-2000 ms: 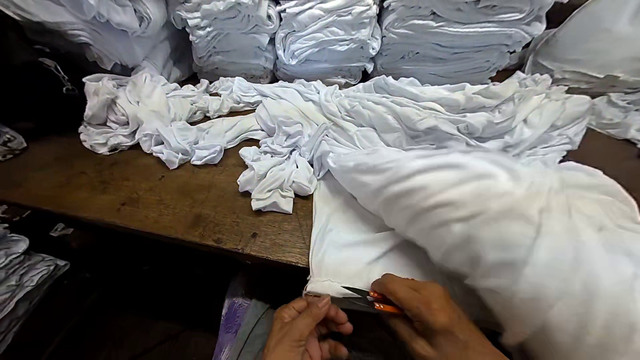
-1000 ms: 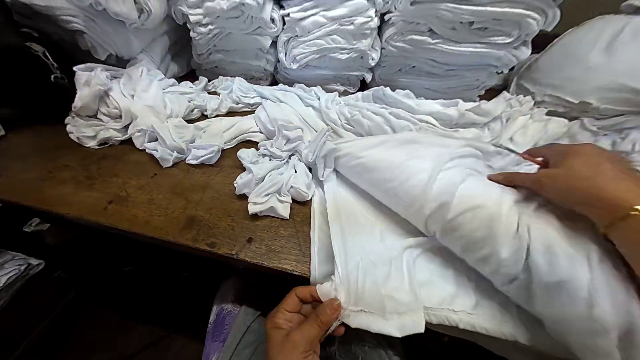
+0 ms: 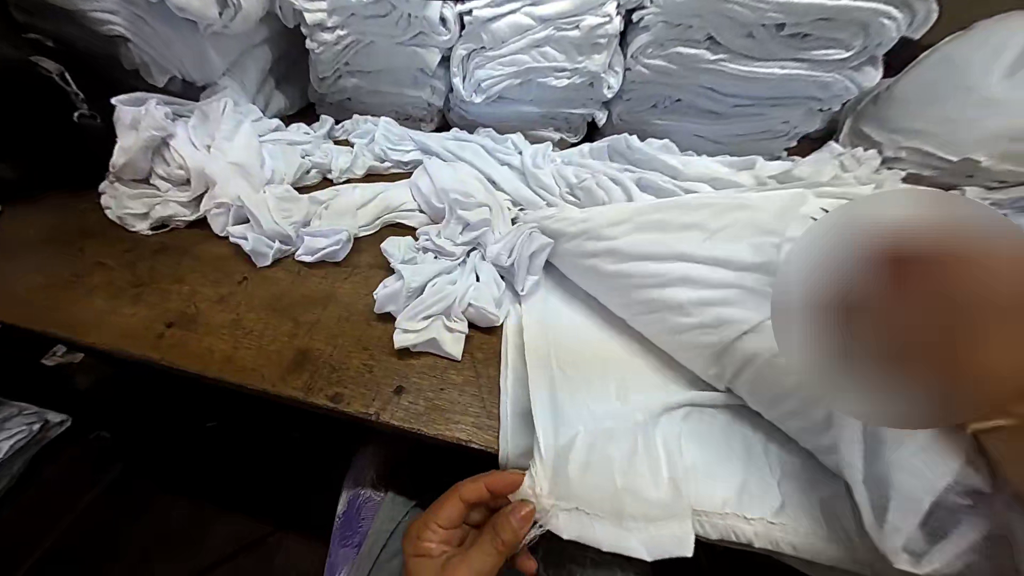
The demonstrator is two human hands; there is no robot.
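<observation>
My left hand (image 3: 472, 524) pinches the frayed corner of a white fabric piece (image 3: 608, 416) between thumb and fingers, at the table's front edge. The fabric hangs over that edge, and a wide fold of it lies diagonally back to the right. My right hand (image 3: 920, 320) is over this fold at the right; a blurred round patch covers it, so its fingers and anything in them cannot be made out. Beside the fabric, a crumpled white cloth (image 3: 456, 272) rests on the wood. The scissors seen earlier are not visible.
Folded stacks of white cloth (image 3: 536, 64) line the back of the wooden table (image 3: 240, 320). More crumpled white cloth (image 3: 176, 168) lies at the left, and a white bundle (image 3: 952, 104) stands at the back right. Purple and grey material (image 3: 360, 520) shows below the front edge.
My right hand has moved from the fabric corner, where it held orange-handled scissors, up and to the right. My left hand still pinches the corner. The fabric's lower part is more spread out.
</observation>
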